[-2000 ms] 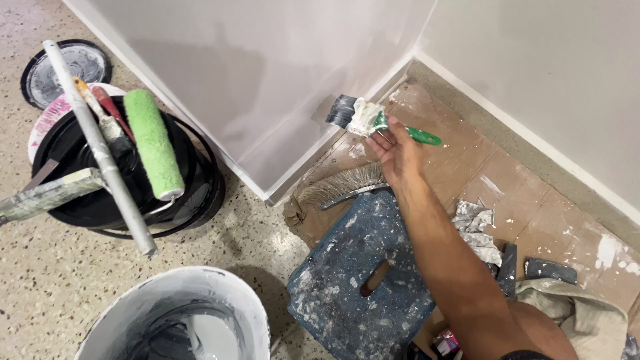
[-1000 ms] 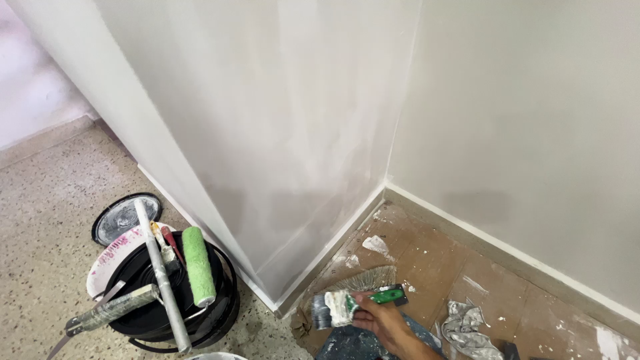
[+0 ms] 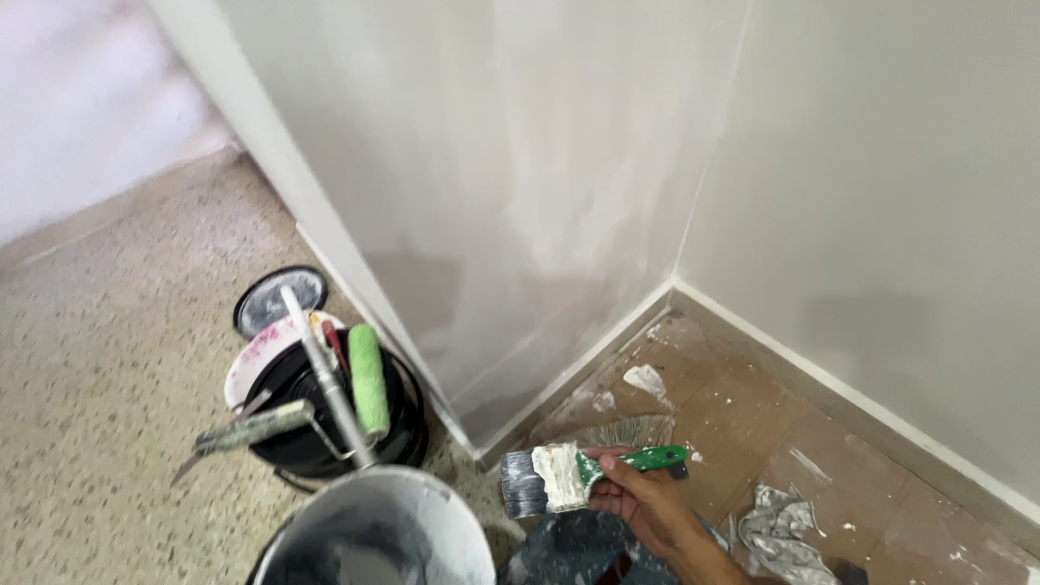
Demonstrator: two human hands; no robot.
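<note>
My right hand (image 3: 638, 496) comes in from the bottom and grips a flat paintbrush (image 3: 561, 479) by its green handle. The brush points left, its bristles grey and its ferrule caked with white paint. Below the hand is a paint-spattered blue stool (image 3: 589, 540), partly cut off. Just left of the bristles stands a white bucket (image 3: 475, 528) with grey residue inside. Behind the hand a wide bristle brush (image 3: 634, 432) lies on the floor. My left hand is out of view.
At the left a black bucket (image 3: 280, 439) carries a green paint roller (image 3: 369, 382), a second roller (image 3: 256, 426) and a pole (image 3: 325, 374). Behind it lies a round lid (image 3: 284, 301). Two walls meet at a corner above the baseboard (image 3: 812, 378). A crumpled cloth (image 3: 780, 528) lies at the right.
The view has tilted up toward the walls since the first frame, then shifted a little. The paintbrush has stayed in my right hand throughout, its bristles toward the left.
</note>
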